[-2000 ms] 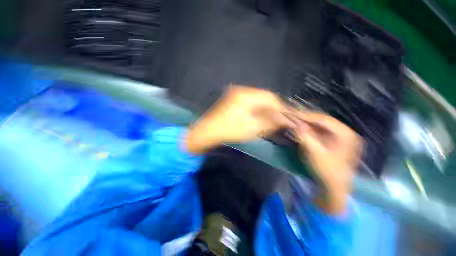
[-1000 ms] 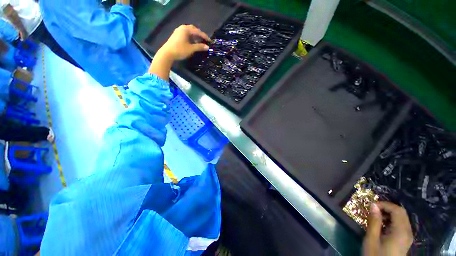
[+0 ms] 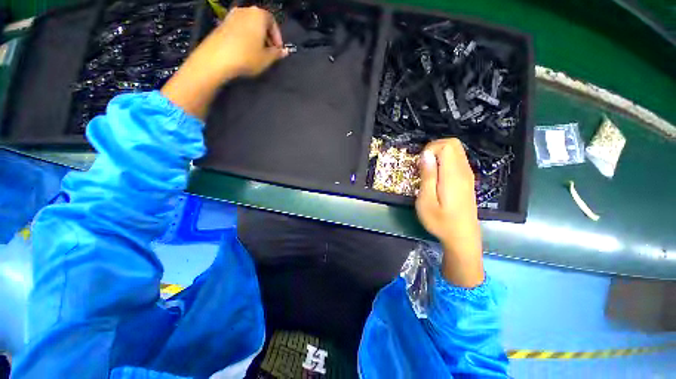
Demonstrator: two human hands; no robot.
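The black divided tray (image 3: 296, 133) lies on the green bench. My left hand (image 3: 248, 46) is over its left compartment, fingertips together near a tiny pale bit; whether it holds that bit is unclear. A few black parts lie along that compartment's far edge. My right hand (image 3: 448, 181) is at the near-left corner of the right compartment, beside the pile of small gold metal pieces (image 3: 396, 170), fingers curled; what they hold is hidden. Loose black plastic parts (image 3: 452, 81) fill the rest of that compartment.
A second black tray (image 3: 48, 74) with shiny dark parts lies at left. At right are a clear bag (image 3: 557, 145), a whitish bag of small parts (image 3: 607, 146) and a curved pale strip (image 3: 583, 201). Crumpled clear film (image 3: 419, 280) is near my right cuff.
The view has swung left to right, centring the divided tray. My left hand has gone from the second tray to the divided tray's left compartment. My right hand stays by the gold pieces.
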